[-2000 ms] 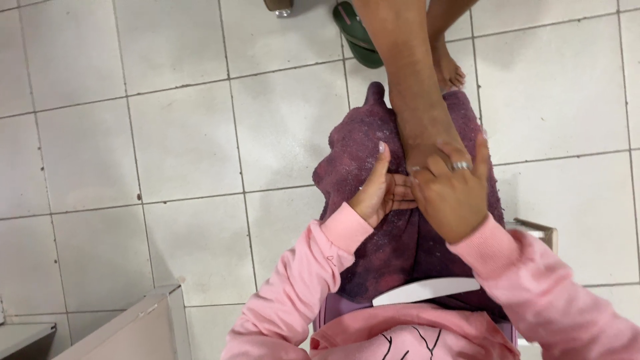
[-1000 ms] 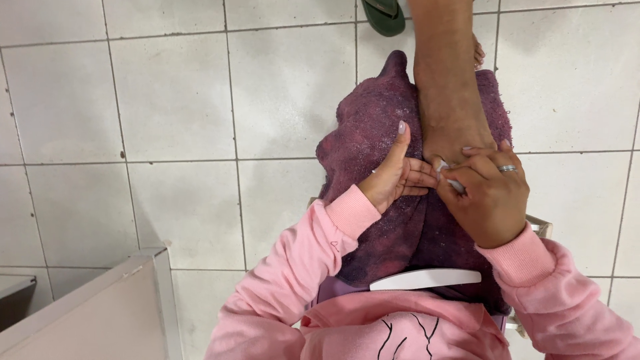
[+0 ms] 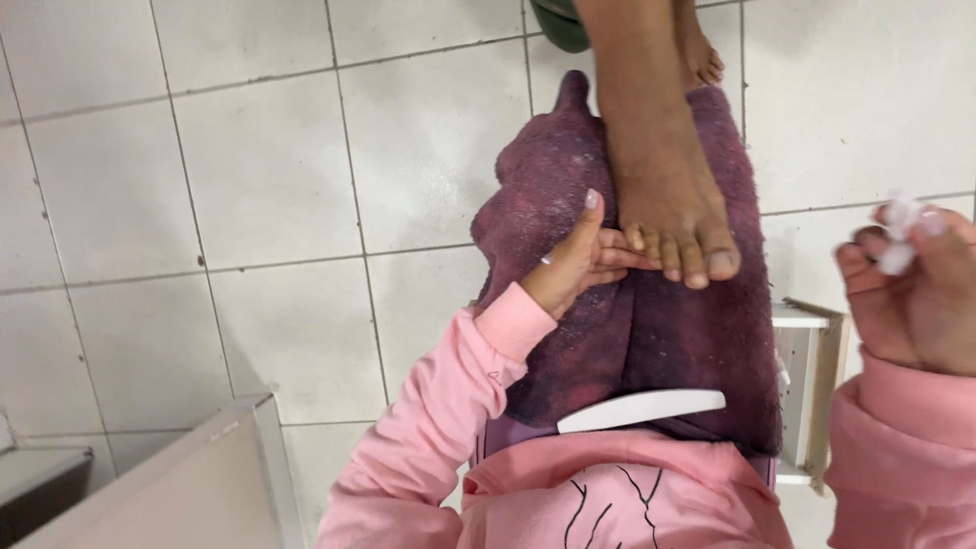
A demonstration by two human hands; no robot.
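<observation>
Another person's bare foot (image 3: 667,191) rests on a purple towel (image 3: 564,229) across my lap, its toes pointing toward me. My left hand (image 3: 591,259) lies palm up beside it, fingertips under the smaller toes and thumb raised apart. Away from the foot, at the right edge, my right hand (image 3: 915,282) pinches a crumpled piece of white cotton or tissue (image 3: 900,232) between thumb and fingers; the hand is somewhat blurred. A white curved nail file (image 3: 640,410) lies on the towel close to my pink sweatshirt.
The person's other foot (image 3: 700,53) is on the tiled floor, near a dark green sandal (image 3: 563,23). An open drawer or small shelf unit (image 3: 827,389) stands right of my lap. At the lower left is a pale panel (image 3: 191,488) of furniture, with a shelf edge (image 3: 46,465) beyond.
My right hand has left the toes and moved off to the right with the white piece. My left hand remains at the toes. The big toe, covered by my right hand before, now shows.
</observation>
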